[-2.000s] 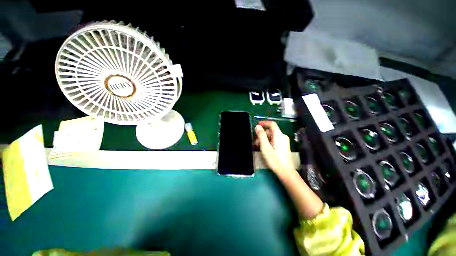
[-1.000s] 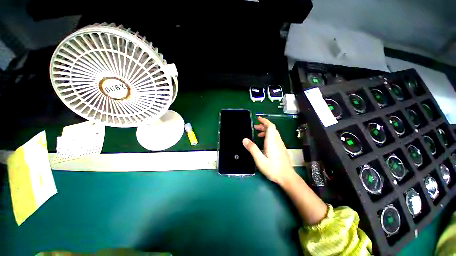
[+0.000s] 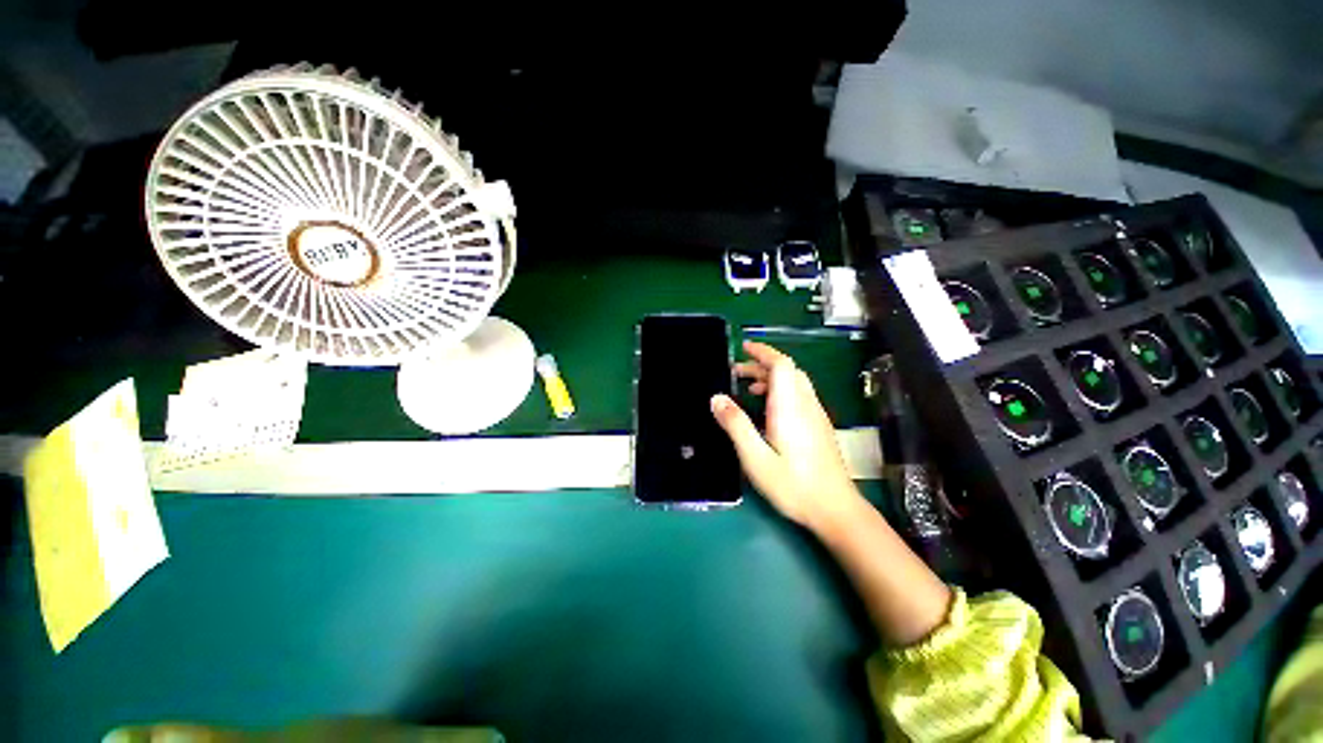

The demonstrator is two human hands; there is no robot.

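A smartphone (image 3: 686, 414) lies flat on the green mat, its screen black with a small pale mark near the lower end. My right hand (image 3: 791, 443) rests at its right side. The thumb tip is at or just over the phone's right edge and the fingers are apart beyond it; no grip on the phone shows. My left hand is not in view. A black foam tray (image 3: 1001, 436) at the right holds round smartwatches (image 3: 1078, 514) in square pockets, several with green lit squares. It lies tilted over another dark tray.
A white desk fan (image 3: 334, 218) stands at the left, with a yellow tube (image 3: 556, 389) by its base. Paper notes (image 3: 95, 508) lie far left. Two small white devices (image 3: 798, 264), a white block (image 3: 842, 296) and a thin stick (image 3: 805, 334) lie behind my hand. A white strip (image 3: 392, 466) crosses the mat.
My right hand has opened more, and its thumb has come to the phone's right edge. A small mark has appeared on the phone's screen. The view has shifted slightly.
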